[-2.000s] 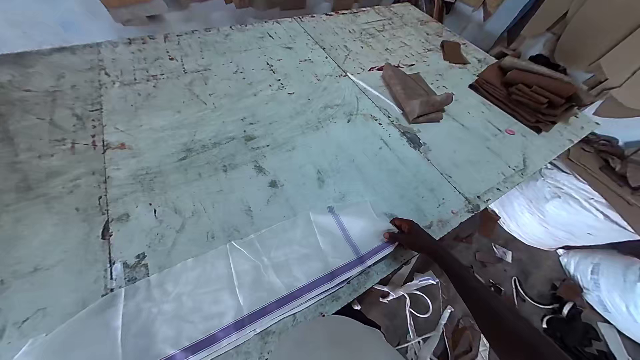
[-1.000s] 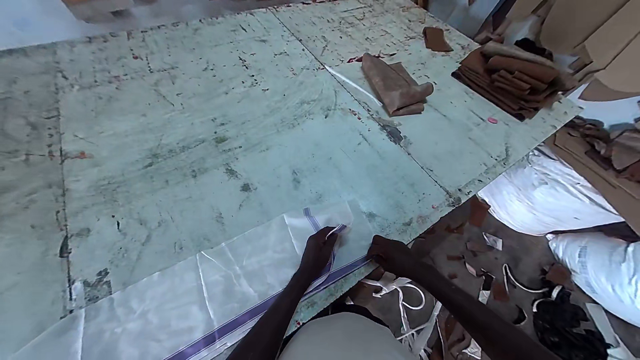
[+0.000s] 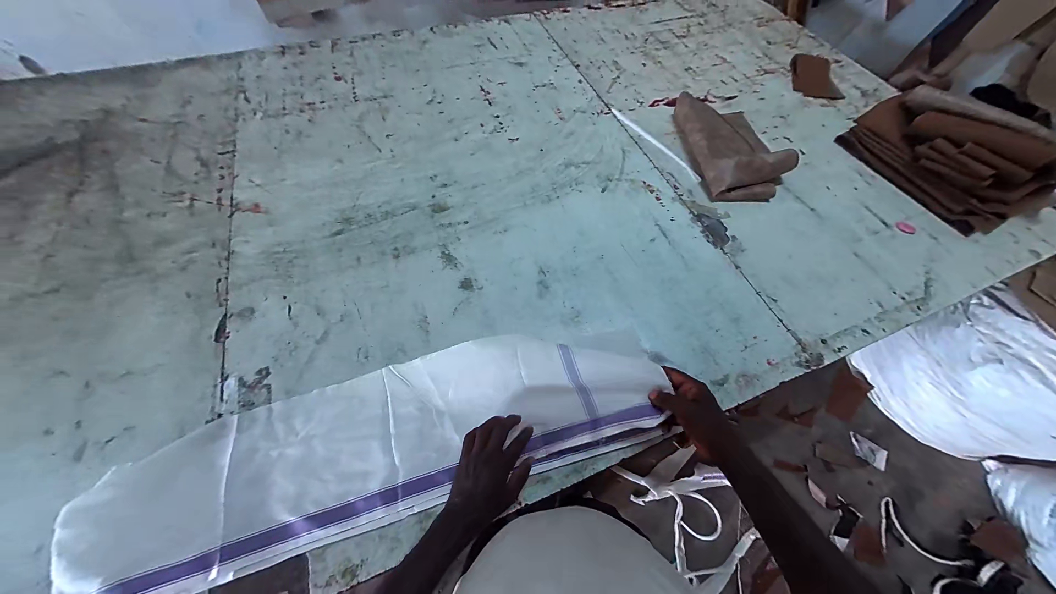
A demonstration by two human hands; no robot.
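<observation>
A long folded piece of white fabric with purple stripes [image 3: 330, 445] lies along the near edge of the worn, pale green worktable [image 3: 371, 272]. Its right end is pinched between the thumb and fingers of my right hand [image 3: 693, 408], at the table's edge. My left hand [image 3: 491, 466] rests on the fabric near its purple border, left of my right hand, with its fingers somewhat apart. The fabric's layers show along the near side.
Folded brown material [image 3: 730, 153] and a stack of brown pieces [image 3: 961, 153] lie at the table's right. White strips [image 3: 681, 495] hang below the near edge. White sacks [image 3: 965, 379] and brown scraps [image 3: 846, 396] are on the floor at the right.
My left hand, out of sight two seconds ago, was close to my right hand one second ago and now rests farther left on the fabric. My right hand holds the corner.
</observation>
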